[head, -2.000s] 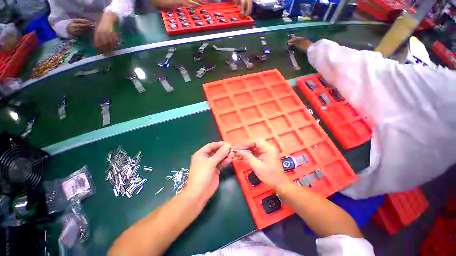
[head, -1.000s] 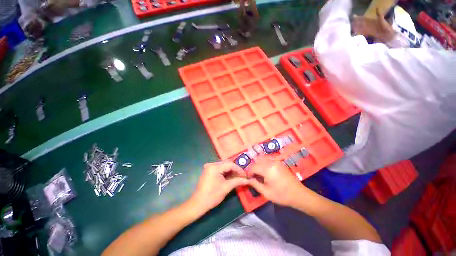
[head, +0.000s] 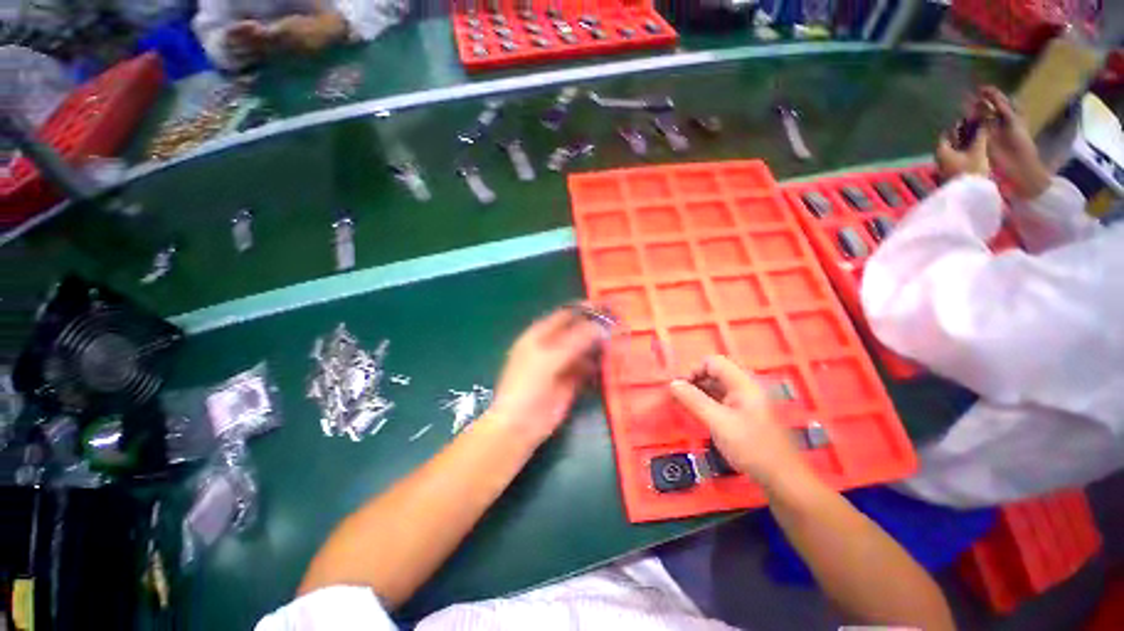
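My left hand (head: 542, 376), blurred, is at the left edge of the orange-red compartment tray (head: 719, 493). Its fingertips hold a small dark, shiny watch part (head: 594, 318). My right hand (head: 737, 419) is over the lower middle of the tray, with thumb and forefinger near a dark piece (head: 706, 385); whether they grip it is unclear. A dark square watch head (head: 673, 471) lies in the bottom-left pocket. Another dark head (head: 717, 462) and silver band pieces (head: 816, 435) lie beside it, partly hidden by my right hand. The upper pockets hold nothing.
Left of my hands are a small pile of silver pins (head: 466, 406), a larger silver pile (head: 351, 382), plastic bags (head: 238, 403) and a black fan (head: 105, 351). Watches lie on the belt (head: 431, 247). A person in white (head: 1023, 296) is at right, beside another tray (head: 851, 274).
My hands were together over the lower tray and have parted. My left hand has moved up and left with the part; my right hand is over the pockets. The view has shifted.
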